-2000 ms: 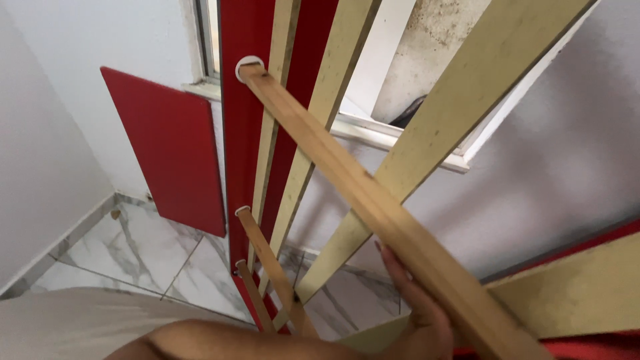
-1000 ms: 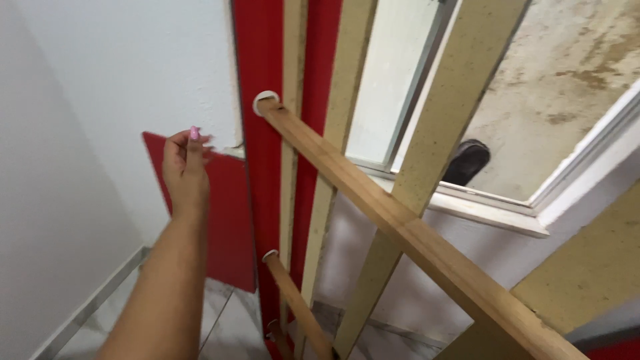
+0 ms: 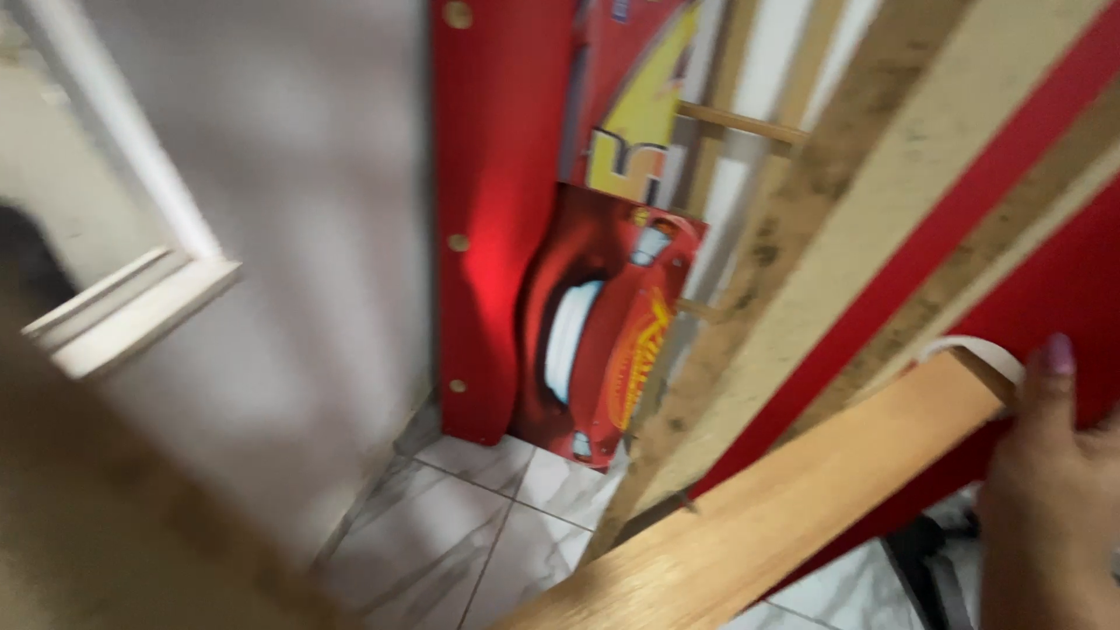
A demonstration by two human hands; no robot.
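At the right edge is my right hand (image 3: pixel 1046 490), blurred and partly cut off. One finger with a purple-pink nail points up beside the white bracket (image 3: pixel 984 346) on a red board. That bracket cups the end of a long light-wood rail (image 3: pixel 787 490), which slants down to the lower middle. Whether my hand grips anything is hidden by the frame edge. My left hand is out of view. Pale wooden slats (image 3: pixel 840 297) run diagonally between the rail and a red panel (image 3: pixel 490 236) with brass-coloured screw heads.
A printed red car-shaped panel (image 3: pixel 595 332) stands beside the red panel, above marble-look floor tiles (image 3: pixel 455 516). A window sill (image 3: pixel 140 315) juts from the grey wall at left. Black legs or a stand (image 3: pixel 932 560) show at lower right. A blurred board fills the lower left corner.
The view has swung strongly to the right. The left hand, raised near the small red panel one second ago, is out of view; the right hand has appeared at a rail end.
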